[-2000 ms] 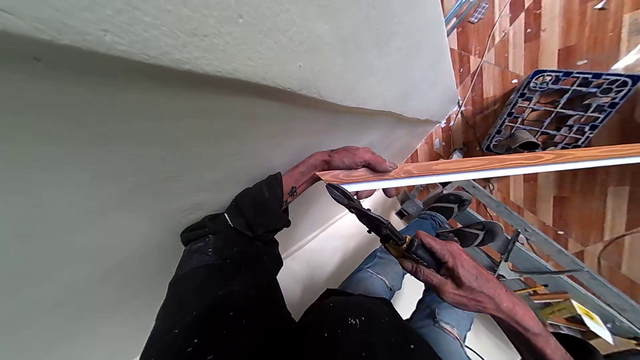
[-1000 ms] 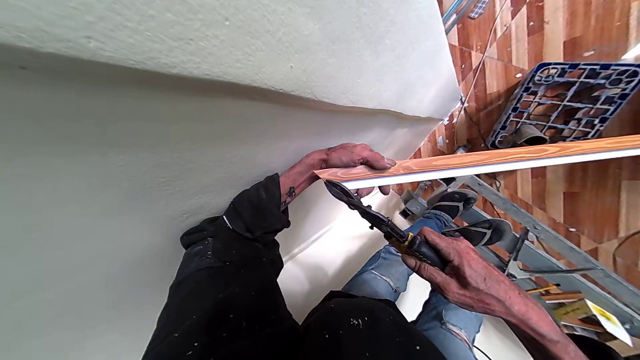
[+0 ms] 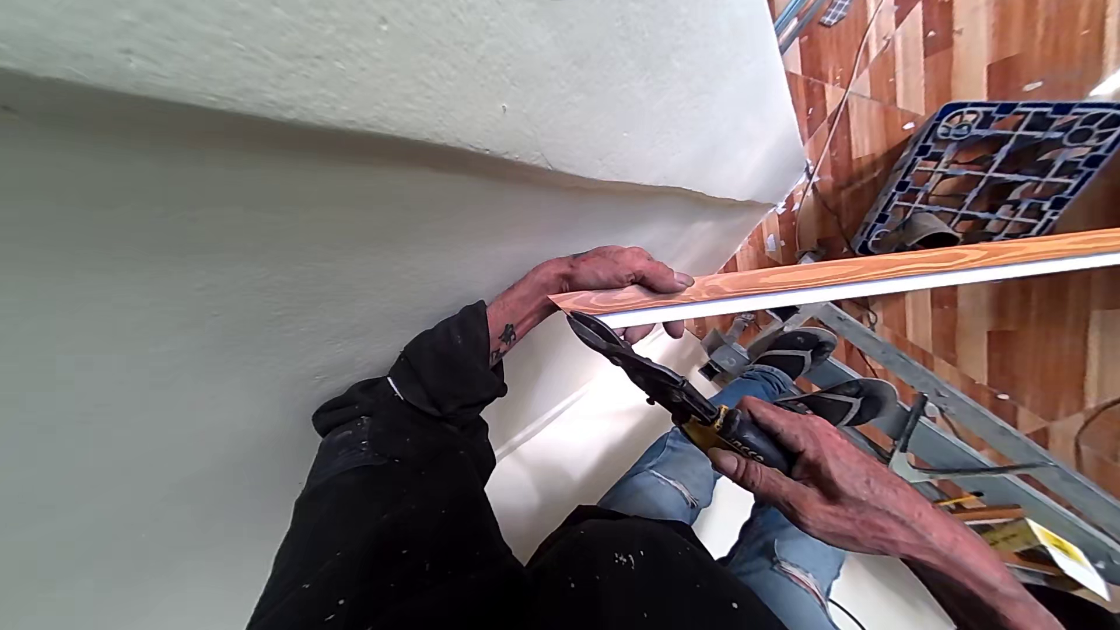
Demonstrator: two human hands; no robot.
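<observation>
A long wood-grain trim strip (image 3: 840,272) with a white lower edge runs from the centre to the right edge of the head view. My left hand (image 3: 621,273) grips it close to its pointed, angled end, thumb on the grained face and fingers beneath. My right hand (image 3: 809,468) is closed around the dark handles of a pair of snips (image 3: 669,389) with yellow parts. The blades of the snips are at the strip's white edge, just below the pointed end; whether they touch it I cannot tell.
A pale plastered wall (image 3: 219,262) with a ledge fills the left. A metal stepladder (image 3: 962,420) stands below me, my sandalled feet on it, with a box (image 3: 1046,547) at lower right. A blue plastic crate (image 3: 997,171) is on the wood-patterned floor (image 3: 954,350), where cables run.
The far part of the strip rose slightly in view between the first two frames, then sank slightly. Both hands keep their holds, and the snips stay near the strip's end.
</observation>
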